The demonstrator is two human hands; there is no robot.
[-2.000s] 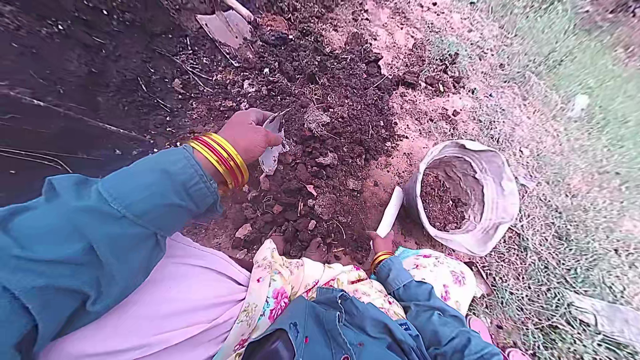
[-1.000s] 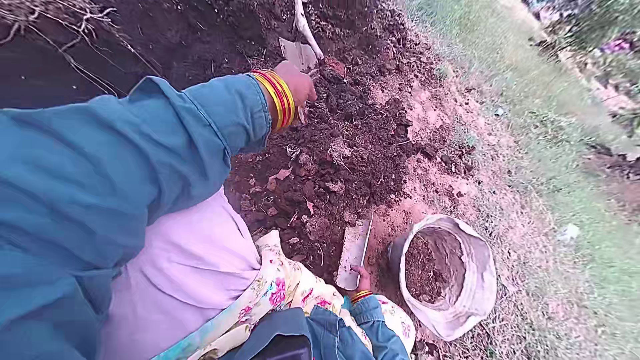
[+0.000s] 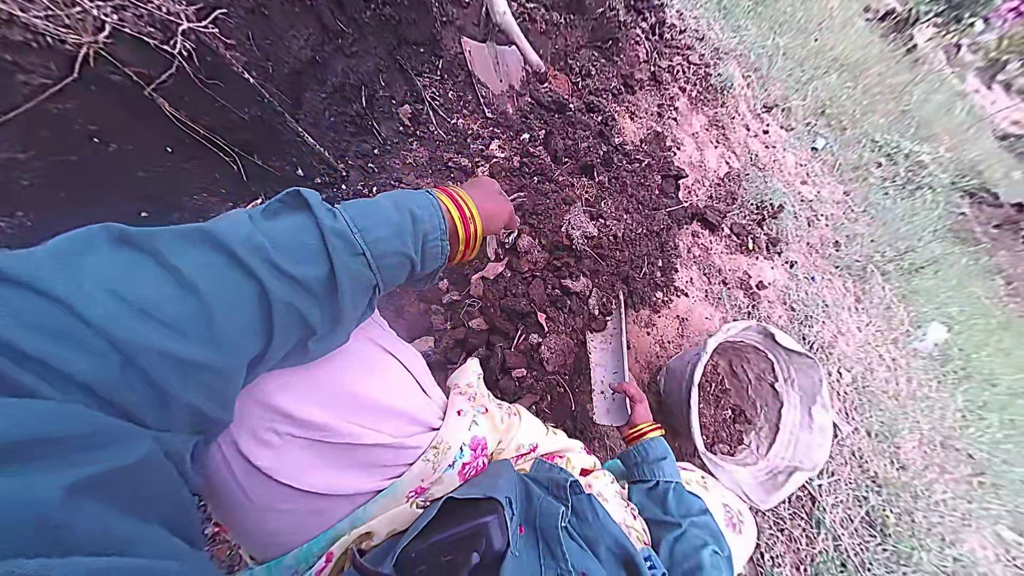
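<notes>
My left hand (image 3: 490,206), with red and yellow bangles, is low over a heap of dark, clumpy soil (image 3: 576,208). Its fingers are bent, and small pale bits show at and beneath them; whether it grips any is unclear. Lower right, my right hand (image 3: 634,402) holds a pale curved sheet piece (image 3: 608,364) by its near end, the far end at the heap's edge. Just right of that hand stands a worn, whitish pail or sack-like container (image 3: 804,416), tilted, with soil inside. A shovel blade (image 3: 494,66) with a pale wooden handle (image 3: 514,32) lies at the top.
Dry roots and twigs (image 3: 172,48) spread over dark ground at upper left. Pinkish bare earth (image 3: 704,152) borders the heap, and a grassy strip (image 3: 904,184) runs along the right. Dry leaves and stones lie among the clods. My floral cloth (image 3: 480,424) reaches the heap's near edge.
My left hand, holding a grey flat piece two seconds ago, went up close to the shovel blade and is now back lower over the soil. The sheet in my right hand has turned its broad face into view.
</notes>
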